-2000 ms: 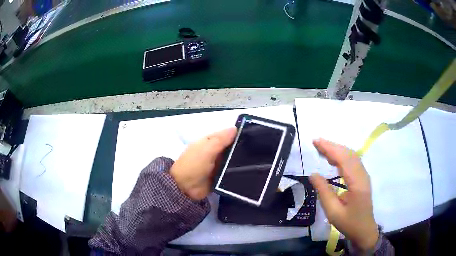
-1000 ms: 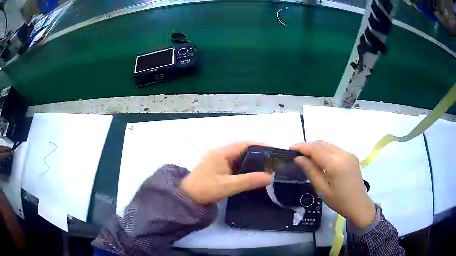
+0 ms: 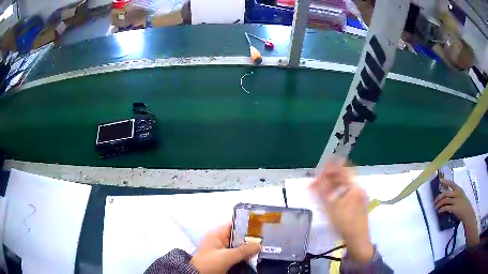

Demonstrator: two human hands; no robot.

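My left hand (image 3: 222, 250) holds the display module (image 3: 286, 233) by its lower left, grey back up, thumb near the orange flex cable (image 3: 263, 220). The black housing (image 3: 275, 267) shows below the module, with its round keypad partly visible and the rest hidden or cut off by the frame edge. My right hand (image 3: 342, 206) is raised near the foot of the white post, blurred; I cannot tell whether its fingers hold anything. Black tape pieces (image 3: 369, 83) are stuck on the post.
Another handheld device (image 3: 120, 134) lies on the green conveyor belt (image 3: 214, 123). A yellow strip (image 3: 428, 171) hangs at the right. Another person's hand (image 3: 455, 202) holds a black device at far right. White paper (image 3: 144, 230) covers the bench.
The display module is turned to show its grey back and orange cable. My right hand has left it and risen towards the post. The view has tilted up; the belt device appears farther left.
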